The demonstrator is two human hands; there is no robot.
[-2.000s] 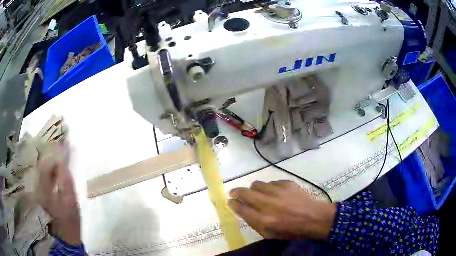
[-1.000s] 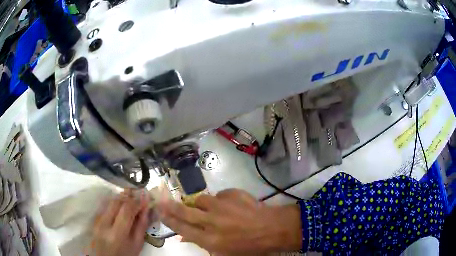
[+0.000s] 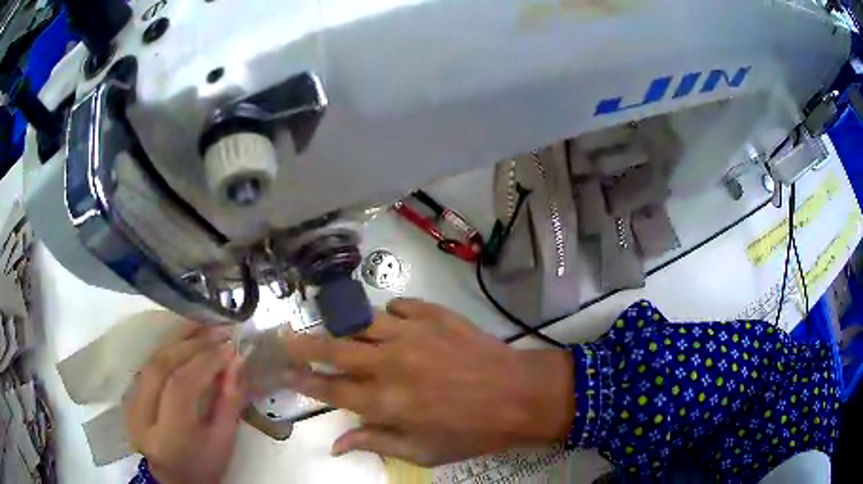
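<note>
The white sewing machine head (image 3: 454,85) fills the upper view, with a black blocky attachment (image 3: 343,304) beside the needle area. Beige fabric strips (image 3: 109,364) lie on the table left of the needle area and run under my left hand. My left hand (image 3: 184,397) has its fingers bent on the fabric just in front of the presser area, holding it. My right hand (image 3: 426,383) reaches in from the right, its fingertips blurred on a beige-grey piece (image 3: 268,364) close to my left fingers. The fingertips and seam are partly hidden.
Short zipper pieces (image 3: 554,227) lie under the machine arm. Red and black thread snips (image 3: 443,227) lie behind the needle area, near a black cord (image 3: 501,312). Loose beige pieces (image 3: 19,378) are at the far left. A yellow tape strip (image 3: 407,472) shows below my right hand.
Over two seconds the view has moved closer to the machine. My left hand has come from the fabric pile to the needle area, and my right hand has moved left off the yellow tape to join it.
</note>
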